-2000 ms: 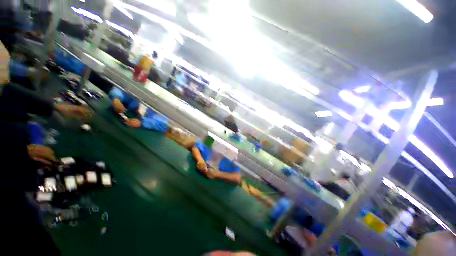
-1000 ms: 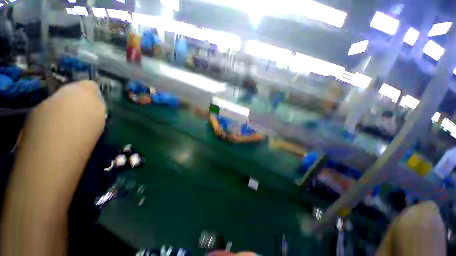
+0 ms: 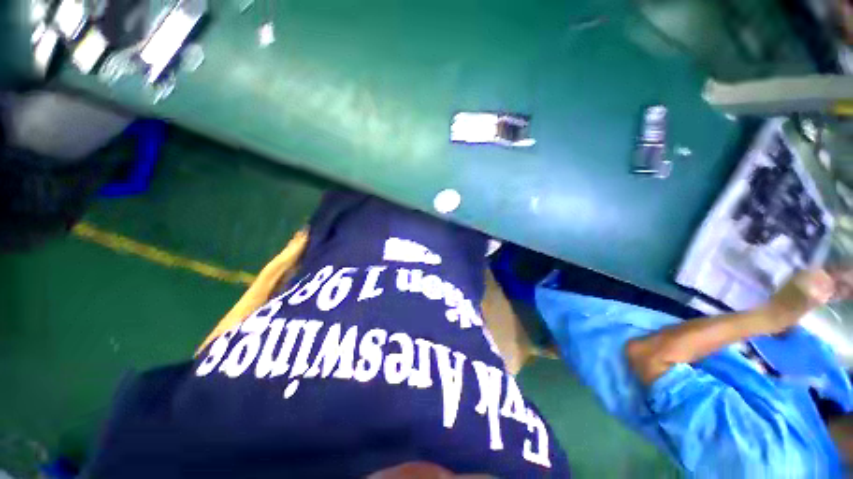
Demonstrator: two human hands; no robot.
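Neither of my hands is in view. A part-assembled phone unit [image 3: 486, 128], white at its left end and dark at its right, lies on the green bench [image 3: 374, 84] in front of me. Another dark phone unit [image 3: 652, 140] lies farther right, pointing away from me. Several phone units with white patches [image 3: 168, 42] lie at the top left, cut by the frame edge. A small white piece [image 3: 267, 35] lies beside them. Fine details are blurred.
A round white spot [image 3: 447, 200] is at the bench edge. At the right are a metal post [image 3: 781, 94], a white sheet with black parts [image 3: 690, 269] and a neighbour in a blue smock [image 3: 739, 412], forearm over the sheet. A yellow floor line [image 3: 159, 251] runs lower left.
The view has swung from along the line down to the bench edge and my dark shirt. The large blurred bare limbs at left and right one second ago are gone from those places.
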